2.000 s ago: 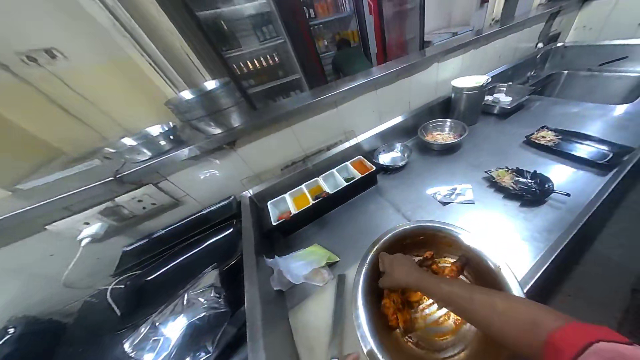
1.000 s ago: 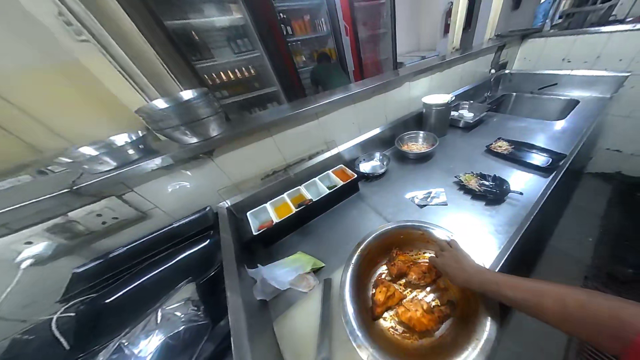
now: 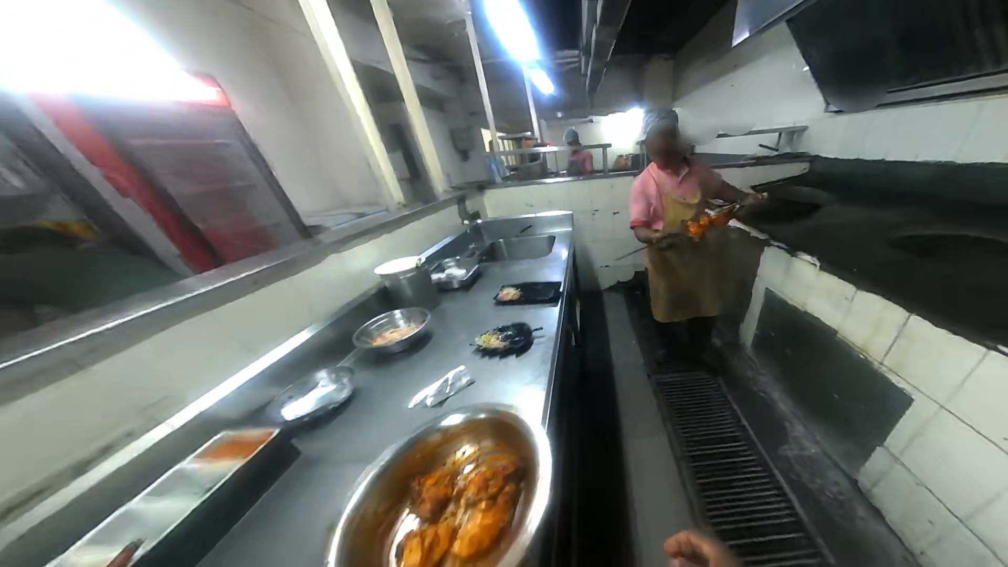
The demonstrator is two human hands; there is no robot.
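Observation:
A large steel bowl with several pieces of orange-coated marinated meat stands at the counter's front edge. Right of the bowl, over the floor, part of my right hand shows at the bottom edge; its fingers look curled, and I cannot tell if it holds anything. At the lower left a fingertip of my left hand shows over the condiment tray, which has an orange sauce in its far compartment. The rest of that hand is out of view. Crumpled foil lies beyond the bowl.
The steel counter also bears a shiny small bowl, a bowl of shredded food, a tall steel container and black plates. A co-worker stands in the aisle with orange food on skewers, beyond a floor grate.
The view has swung far to the right, bringing the co-worker into sight. My right hand was in the bowl, then at its rim, and is now apart from it.

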